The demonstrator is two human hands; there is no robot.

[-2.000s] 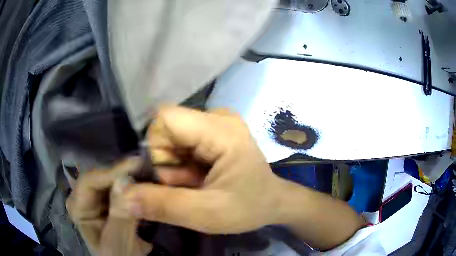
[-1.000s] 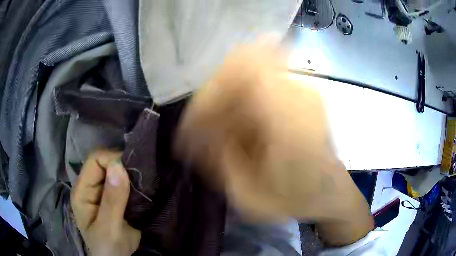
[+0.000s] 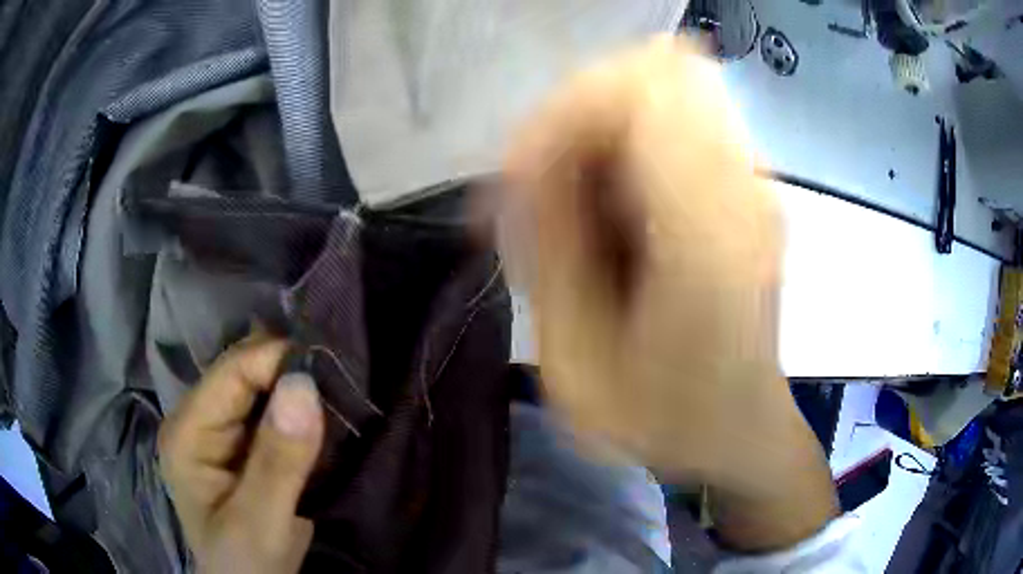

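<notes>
My left hand (image 3: pixel 241 454) pinches an edge of the dark brown-black cloth (image 3: pixel 426 471) between thumb and index finger at the lower left. Loose pale threads (image 3: pixel 342 387) lie on the dark cloth beside the fingertips. My right hand (image 3: pixel 651 258) is raised over the right side of the cloth and strongly blurred; whether it holds anything cannot be told. A pale beige-grey panel (image 3: pixel 438 101) meets the dark cloth at a corner above the left hand. Ribbed grey cloth (image 3: pixel 185 56) lies in folds at the left.
The white machine table (image 3: pixel 886 292) is at the right, partly behind my right hand. A slim black tool (image 3: pixel 946 185) lies on the machine bed (image 3: pixel 830 123). Small metal parts and a white ribbed wheel (image 3: pixel 909 74) are at the top right. A dark, red-edged phone (image 3: pixel 862 480) is at the lower right.
My right hand has moved away from my left hand, up and to the right. The left hand still pinches cloth. The dark cloth is spread more openly, and loose threads now show.
</notes>
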